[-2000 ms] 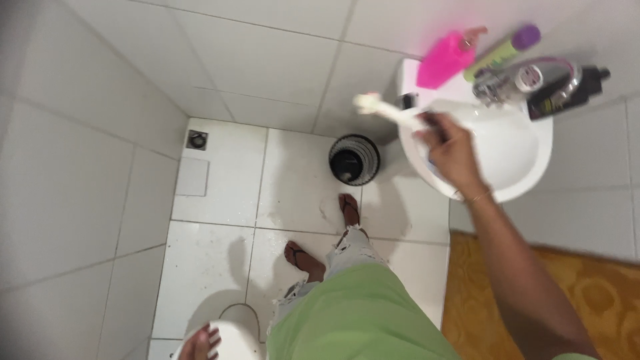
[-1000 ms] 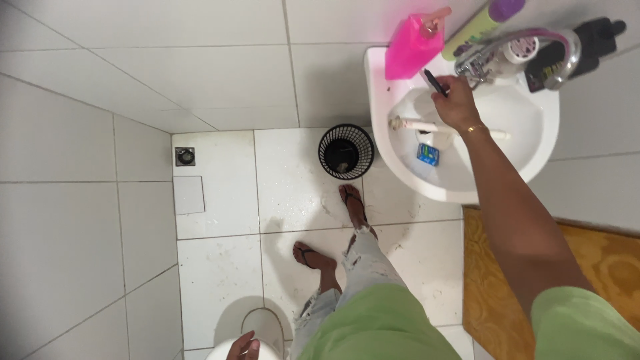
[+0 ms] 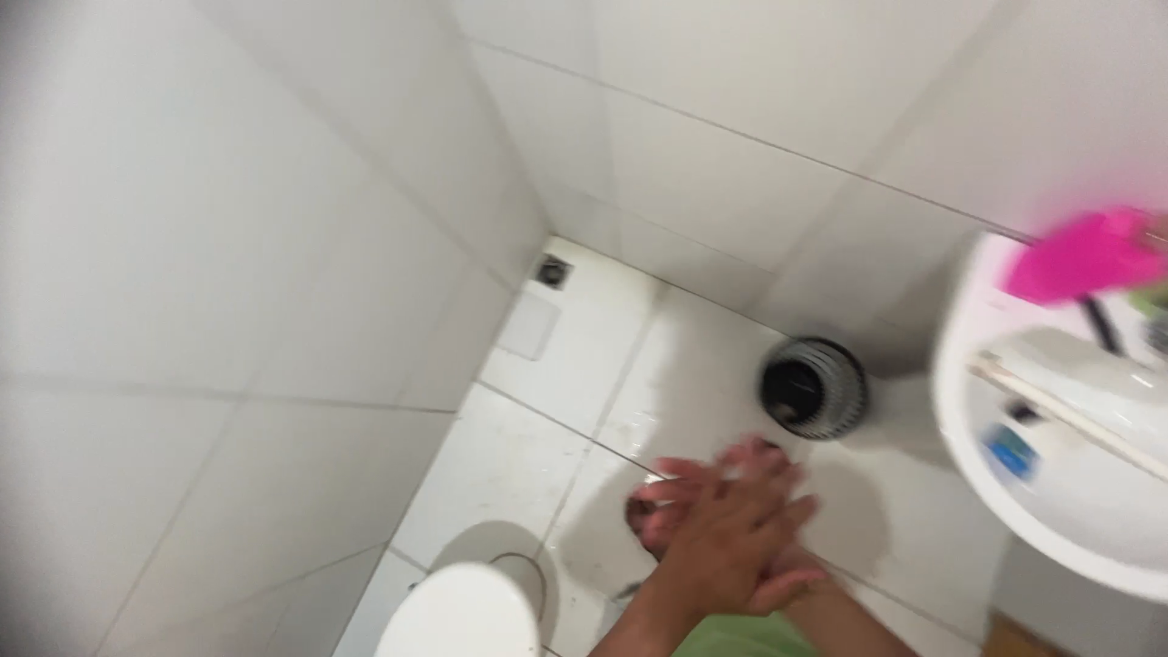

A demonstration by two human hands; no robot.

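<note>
My left hand lies across my right hand, the two touching in front of my body, blurred, with fingers spread. No object shows in either; the space between the palms is partly hidden. To their right, a long white-handled brush lies across the white washbasin. A small blue packet and a small dark item are inside the bowl. A slim black object rests on the ledge by a blurred pink dispenser bottle.
A black mesh wastebasket stands on the tiled floor between the wall and my hands. The round white lid, likely of a toilet, is at lower left. A floor drain sits in the corner. Part of a green bottle shows at right.
My right hand has left the washbasin, let go of the black object there, and met my left hand. Earlier it held the white-handled brush. The view has swung left.
</note>
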